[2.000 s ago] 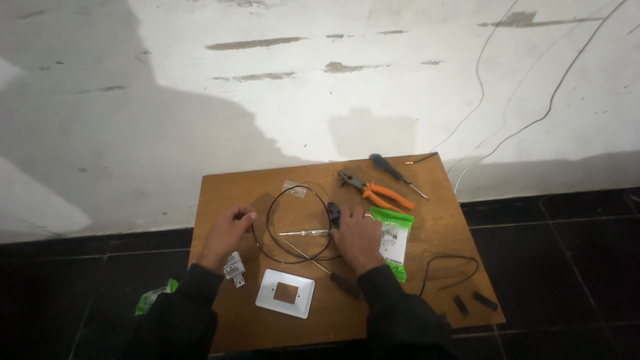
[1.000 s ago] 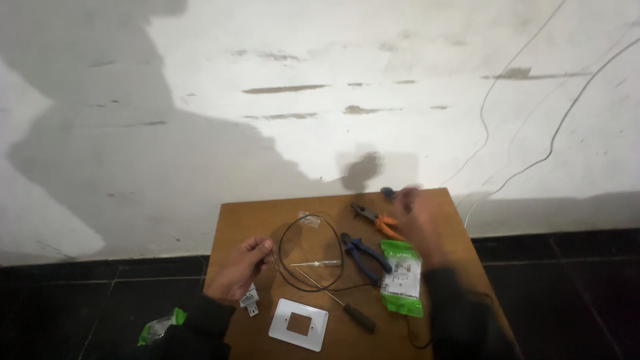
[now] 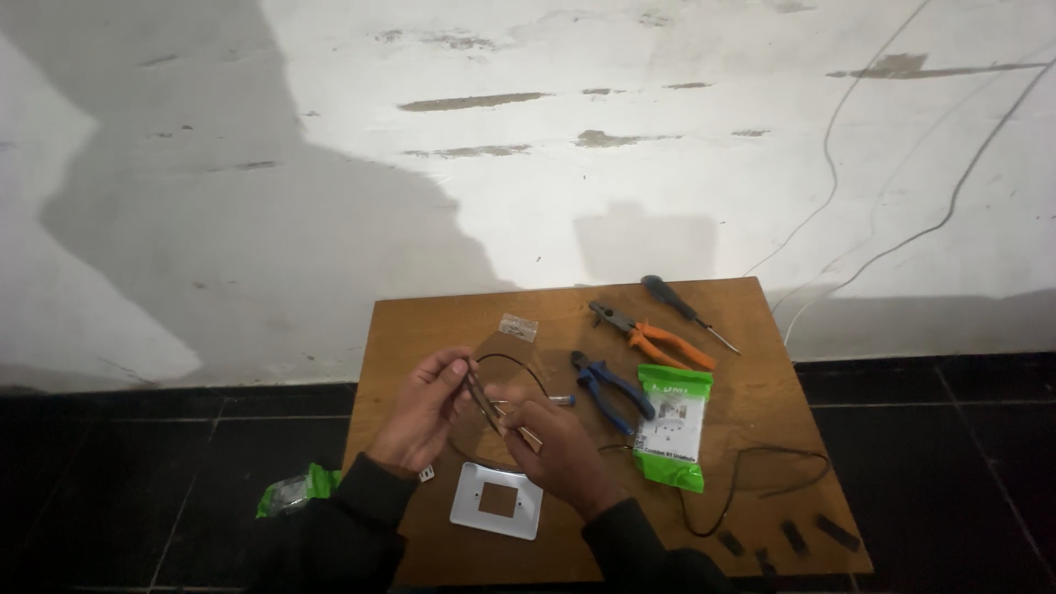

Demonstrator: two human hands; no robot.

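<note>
My left hand (image 3: 429, 404) pinches a thin black cable (image 3: 513, 358) between thumb and fingers above the left part of the wooden table. Close beside it, my right hand (image 3: 553, 445) has its fingers curled at the same cable, around a slim shaft that looks like a screwdriver's; its handle is hidden. The cable loops behind both hands. Just below them lies a white faceplate (image 3: 533, 507) with a square opening. A small screwdriver with a blue end (image 3: 563, 400) lies behind my right hand. Part of a white module (image 3: 426, 473) shows by my left wrist.
Blue-handled cutters (image 3: 612, 392), orange-handled pliers (image 3: 652, 337) and a dark-handled screwdriver (image 3: 689, 312) lie at the back right. A green-and-white packet (image 3: 675, 429) sits beside another black cable (image 3: 730, 495). Several dark pieces (image 3: 794, 537) lie front right. A green wrapper (image 3: 299, 490) is left of the table (image 3: 775, 355).
My right hand has come from near the orange pliers down to the cable beside my left hand. The screwdriver that lay beside the faceplate no longer shows there.
</note>
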